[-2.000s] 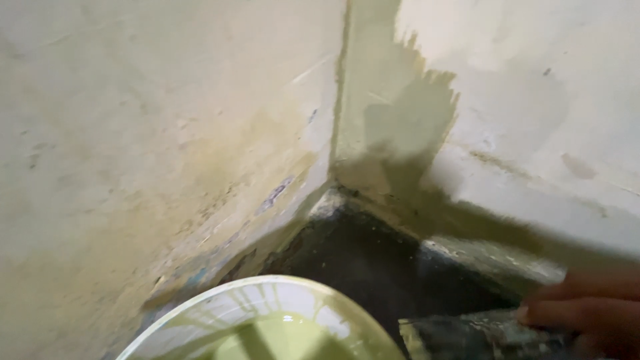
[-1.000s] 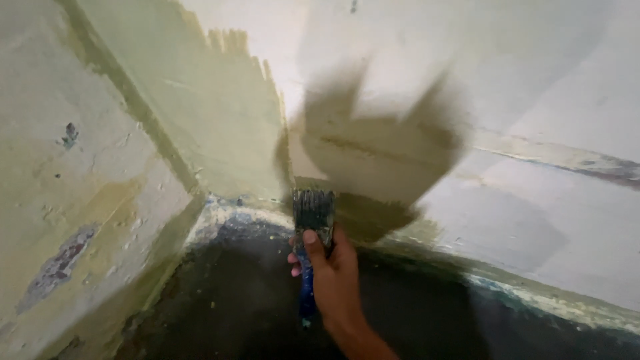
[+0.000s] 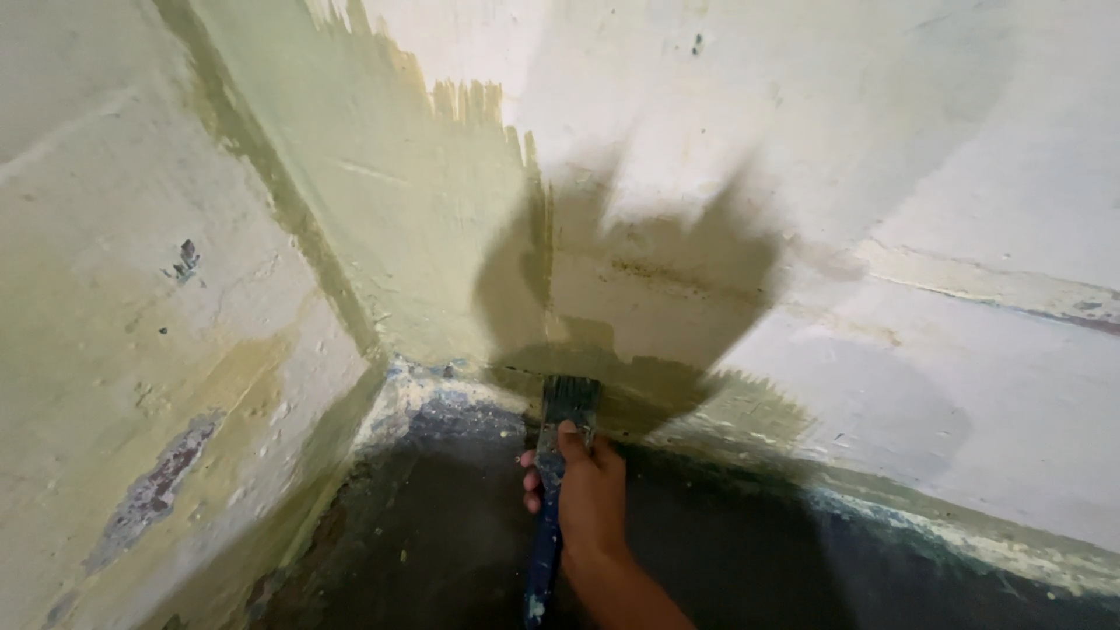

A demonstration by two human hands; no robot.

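Note:
My right hand (image 3: pixel 591 490) grips a flat paintbrush (image 3: pixel 573 407) with dark bristles and a blue, paint-spotted handle that points down. The bristles point up and meet the bottom of the right-hand wall (image 3: pixel 875 175), just above the dark floor. Wet light green paint (image 3: pixel 420 201) covers a ragged-edged area of that wall beside the corner, and a narrow green band runs along its base. A dark shadow falls on the wall above the brush. My left hand is out of the frame.
The left wall (image 3: pixel 79 262) has a chipped patch (image 3: pixel 157 490) and a green strip beside the corner. The dark floor (image 3: pixel 420 542) meets both walls along a rough, paint-stained edge. A horizontal ridge (image 3: pixel 989 284) crosses the right-hand wall.
Two seconds ago a white container of green paint stood in view with my hand and the brush at the right; it is out of view now. Since one second ago the brush has moved down the wall.

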